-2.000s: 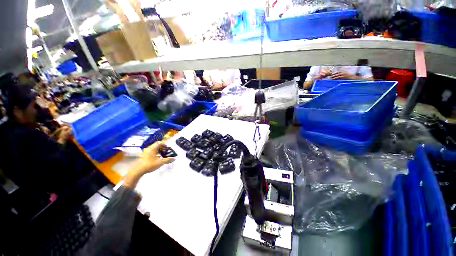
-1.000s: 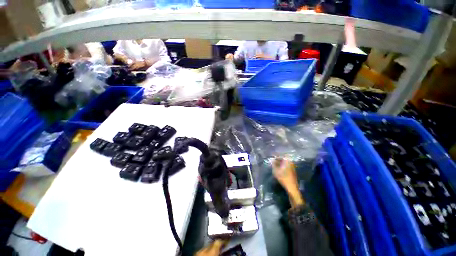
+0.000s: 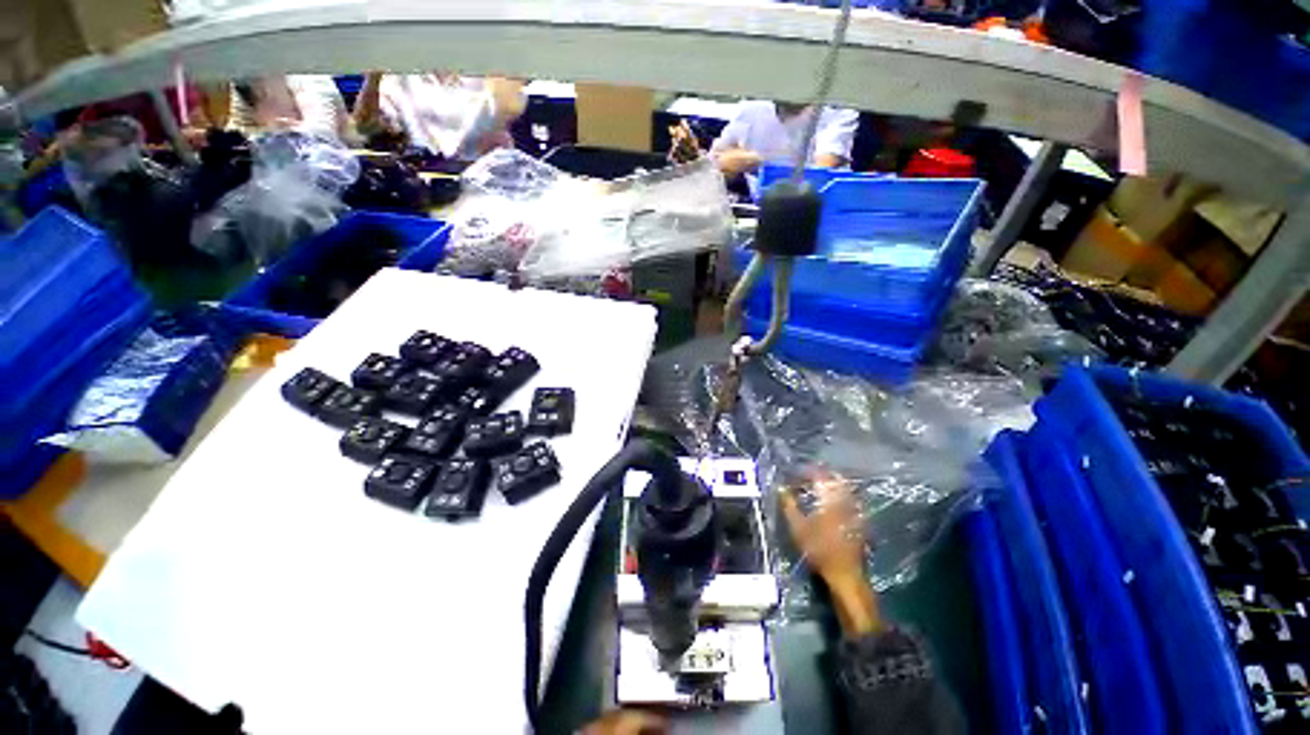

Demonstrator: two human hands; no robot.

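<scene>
The black electric screwdriver (image 3: 675,553) hangs over the white screw feeder (image 3: 632,675), its tip at the feeder's near end. My right hand (image 3: 826,528) is right of the feeder, over the clear plastic bag's edge, fingers slightly spread, with nothing seen in it. My left hand (image 3: 626,722) is cut off by the bottom edge below the feeder; what it holds is hidden. Several finished black units (image 3: 457,485) lie loosely grouped on the white board (image 3: 345,603).
Clear plastic bag (image 3: 920,495) behind and right of the feeder. Stacked blue trays at right (image 3: 1056,531), the top one holding black units. Blue trays (image 3: 876,273) stand behind. A spring hook (image 3: 762,309) hangs above the feeder. A shelf (image 3: 575,72) crosses overhead; people's hands show beyond.
My left hand, earlier holding a unit over the board, is now at the bottom edge. My right hand has come into view beside the feeder. The view has turned right.
</scene>
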